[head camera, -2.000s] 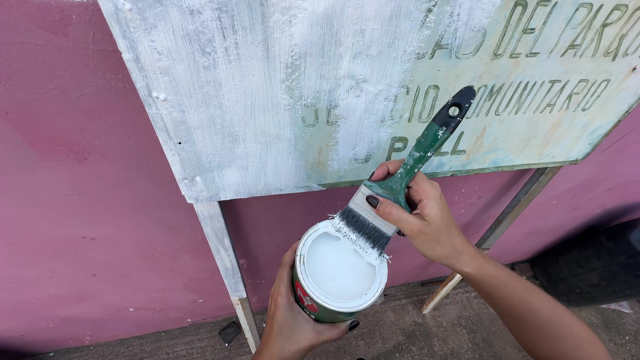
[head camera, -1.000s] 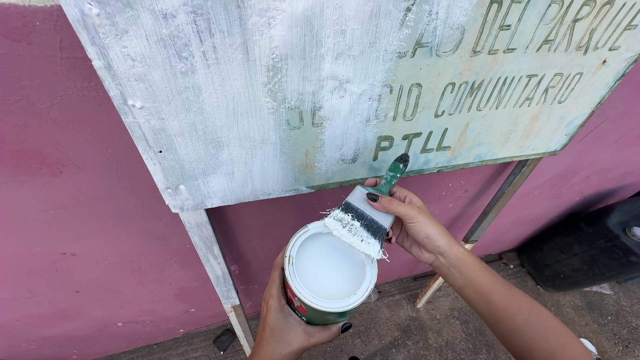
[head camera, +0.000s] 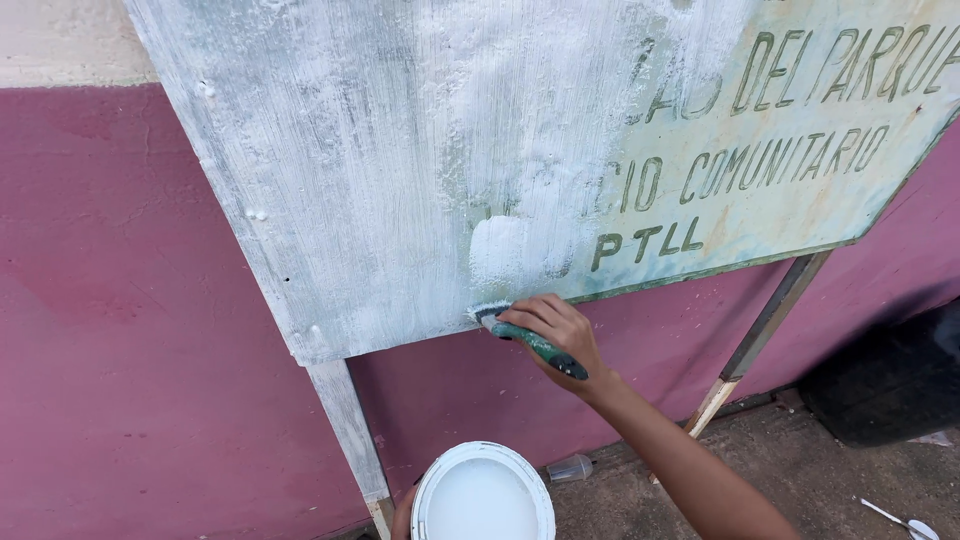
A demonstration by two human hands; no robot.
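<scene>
My right hand grips a paintbrush by its green handle, with the bristles against the lower edge of a wooden signboard. Thick fresh white paint lies just above the brush. White streaks coat the board's left part; green lettering shows on its right part. At the bottom of the view, my left hand holds an open can of white paint by its left side. Most of that hand is hidden behind the can or out of view.
The board stands on two wooden legs, left and right, before a pink wall. A black container stands at the right. On the ground lie a clear plastic cup and a white plastic spoon.
My right hand has moved the brush from the can's rim up to the board's lower edge. A thick white patch has appeared there, left of the lettering.
</scene>
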